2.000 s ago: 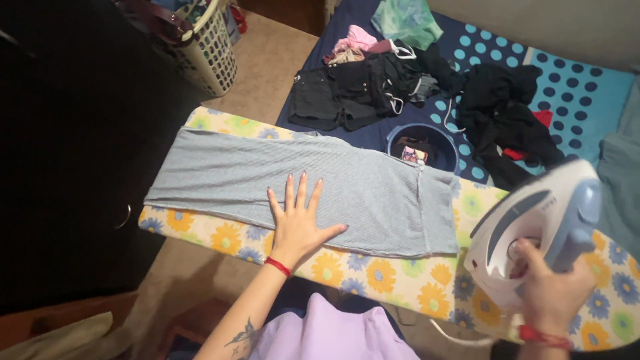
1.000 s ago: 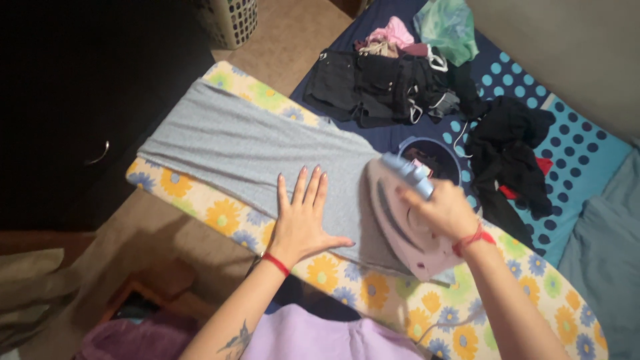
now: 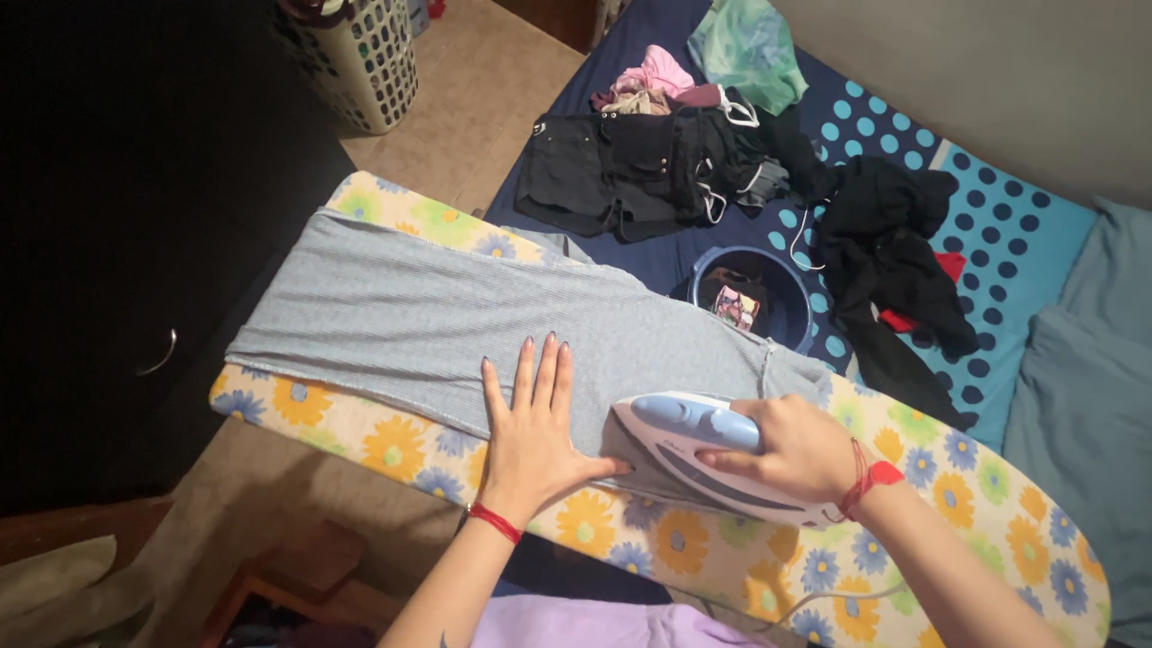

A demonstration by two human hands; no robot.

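Observation:
A grey ribbed garment [image 3: 432, 297] lies spread lengthwise over an ironing board with a flowered cover [image 3: 679, 540]. My left hand [image 3: 535, 441] presses flat on the garment near its lower edge, fingers spread, with nothing held. My right hand [image 3: 792, 445] grips the blue handle of a white clothes iron [image 3: 666, 441]. The iron rests on the lower right part of the garment, its tip pointing left, close to my left thumb. Its soleplate is hidden. The cord [image 3: 837, 594] trails off below the iron over the board's near edge.
Beyond the board is a bed with a dotted blue cover [image 3: 999, 261]. On it are black denim shorts [image 3: 594, 171], a black garment with red parts [image 3: 891, 243], pink cloth [image 3: 657, 72], a green bag [image 3: 751, 54] and a blue bucket [image 3: 697, 270]. A laundry basket [image 3: 382, 72] stands back left.
Two seconds ago the iron was held up at the board's right; now it is down on the garment. Since one second ago it has turned, its tip now pointing left. My left hand remains on the garment.

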